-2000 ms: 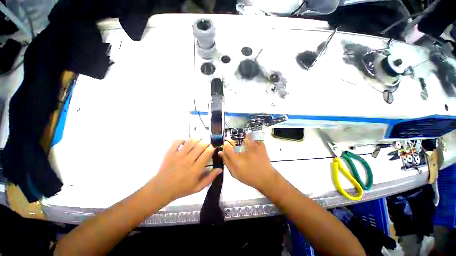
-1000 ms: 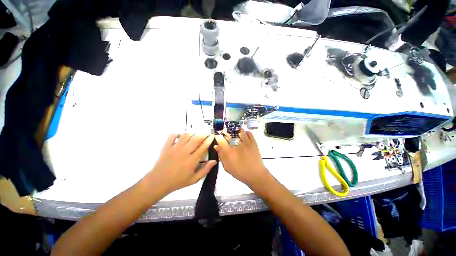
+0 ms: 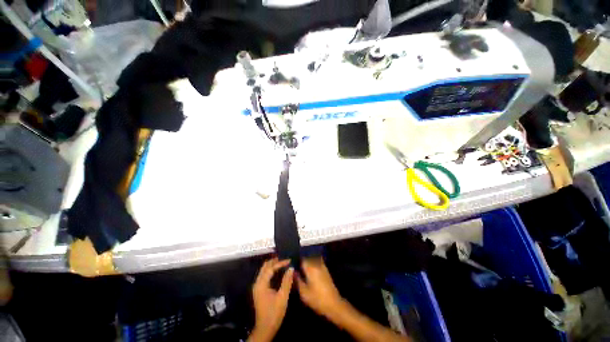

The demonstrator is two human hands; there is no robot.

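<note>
A black strip runs from the presser foot area of the white sewing machine down over the table's front edge. My left hand and my right hand are close together just below that edge. The fingers of both hands pinch the lower part of the strip, one hand on each side. The needle is too small to make out. Dark cloth lies below and behind my hands.
Snips with yellow and green handles lie right of the strip. Small metal parts lie further right. Black pieces drape over the table's left side. Blue crates stand below the edge. A measuring tape runs along the front.
Both hands have moved from beside the presser foot down to below the table edge, onto the strip's lower part. The camera view has shifted, showing more of the machine's front and the crates.
</note>
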